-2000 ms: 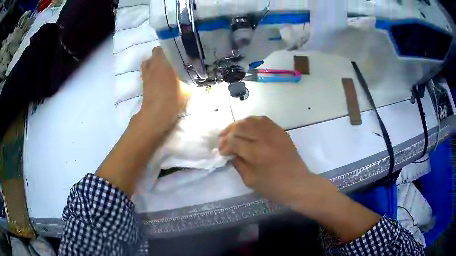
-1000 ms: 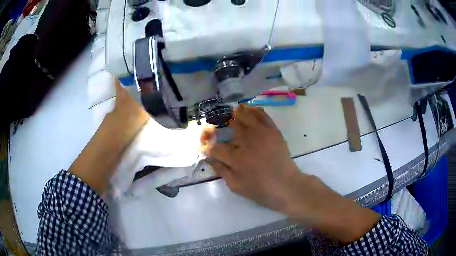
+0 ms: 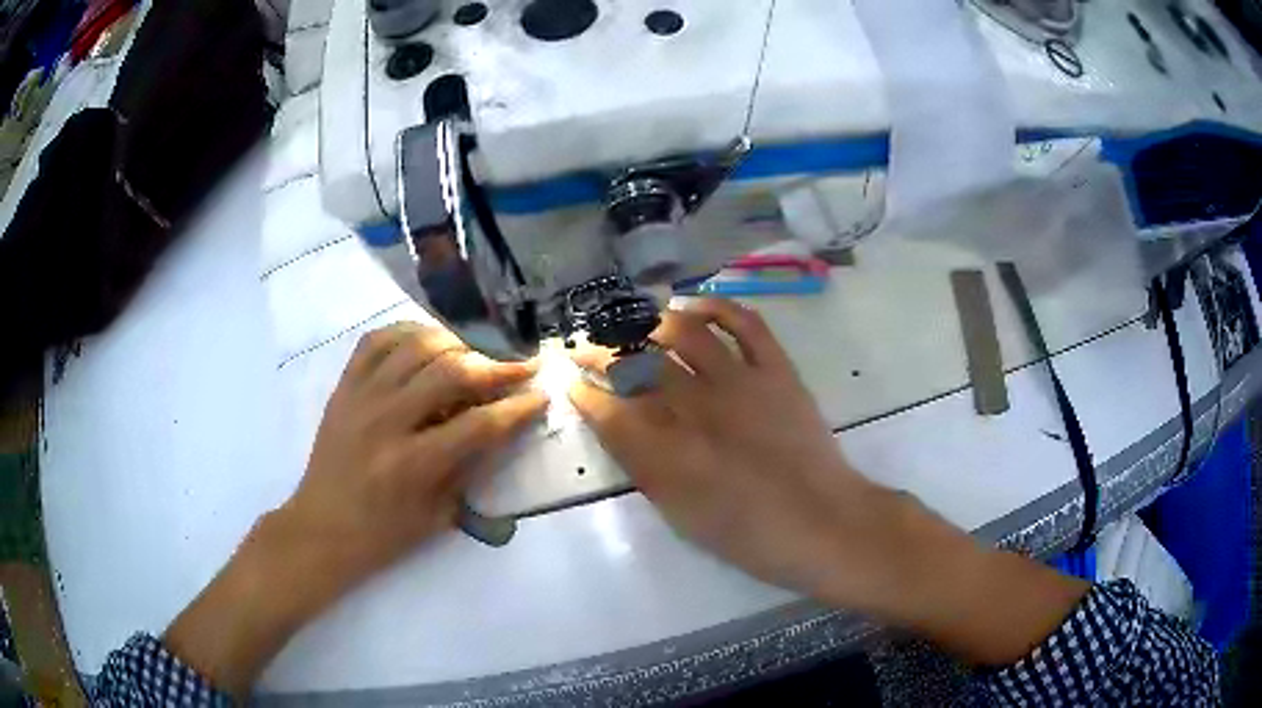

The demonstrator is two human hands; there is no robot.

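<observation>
The white sewing machine head [image 3: 609, 97] with a blue stripe stands over the bed. Its presser foot area [image 3: 554, 332] is brightly lit. My left hand [image 3: 408, 429] lies left of the needle, fingertips close to it. My right hand [image 3: 706, 415] lies right of the needle, its fingers bent beside the round metal parts. The fingertips of both hands nearly meet in the glare, and what lies under them cannot be made out. A white quilted panel [image 3: 312, 263] with dark stitch lines lies behind my left hand.
Pink and blue snips [image 3: 768, 277] lie behind my right hand. A brown strip [image 3: 980, 343] and a black cord [image 3: 1052, 401] are at right. Dark fabric [image 3: 180, 125] is at upper left. A measuring tape [image 3: 651, 650] edges the table; a blue bin [image 3: 1218, 539] is at lower right.
My left hand has come from behind the machine head to the front left of the needle. My right hand first moved up to the needle and stays there. The white cloth in front is out of sight.
</observation>
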